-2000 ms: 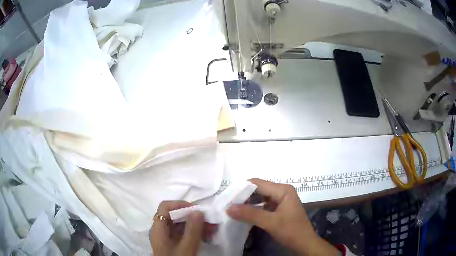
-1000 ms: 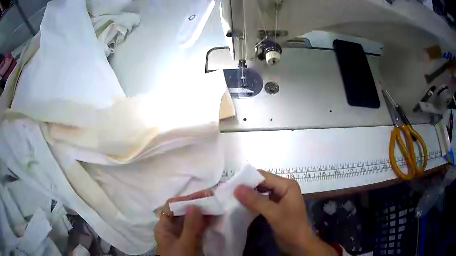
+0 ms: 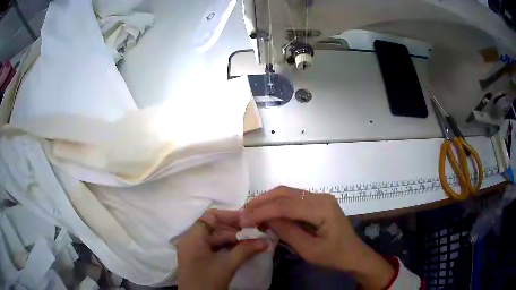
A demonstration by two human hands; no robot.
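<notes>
A small folded white fabric piece (image 3: 249, 233) is pinched between my two hands at the table's front edge. My left hand (image 3: 218, 246) grips it from the left and below. My right hand (image 3: 300, 224) closes on it from the right, its fingers partly covering it. More white cloth hangs below my hands. The large white and cream fabric (image 3: 170, 190) lies heaped left of the sewing machine, its right edge beside the needle plate (image 3: 271, 90). The needle area (image 3: 270, 71) is above and away from my hands.
A black smartphone (image 3: 400, 78) lies on the machine bed (image 3: 339, 96). Scissors with orange-yellow handles (image 3: 461, 169) lie right of it. A ruler strip (image 3: 373, 191) runs along the front edge. Fabric scraps (image 3: 39, 255) lie lower left, a dark basket (image 3: 452, 249) lower right.
My hands have come together, and my right hand has moved left over the small piece. The piece was spread between them before and now shows as a small folded bit.
</notes>
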